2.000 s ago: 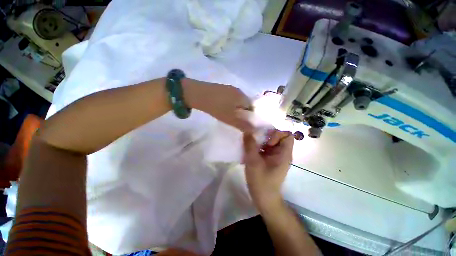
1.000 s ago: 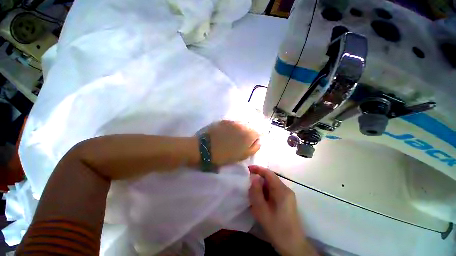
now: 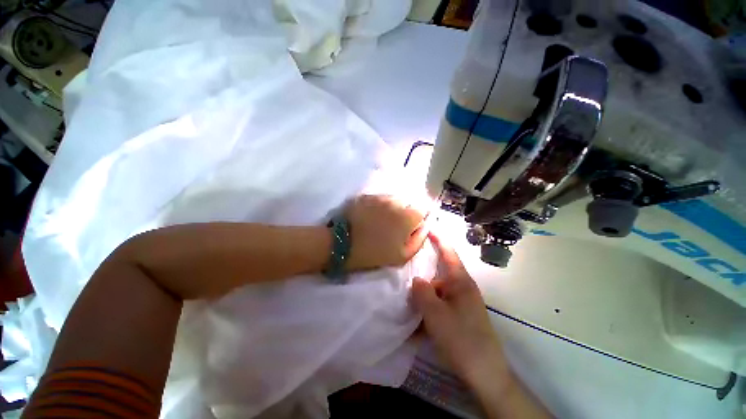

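A large white garment (image 3: 204, 155) lies heaped left of the needle and hangs over the front edge of the table. My left hand (image 3: 383, 231), below a green bangle, rests on the cloth just left of the needle area, its fingers curled on the fabric. My right hand (image 3: 451, 296) pinches the cloth edge between thumb and fingers, with its index fingertip close to the left hand's fingers. The presser foot area (image 3: 450, 204) of the white sewing machine (image 3: 671, 147) is in bright glare, so the needle and the seam there cannot be made out.
The chrome lever guard (image 3: 572, 123) and dark tension knob (image 3: 615, 200) are on the machine head. The pale machine bed (image 3: 572, 286) is at right. A cream machine (image 3: 41, 49) stands at upper left. White ruffled pieces (image 3: 29, 344) lie at lower left.
The view has come closer to the machine since the earliest frame. My hands have moved apart from their crossed position, and my right fingers have since moved up along the cloth toward the needle.
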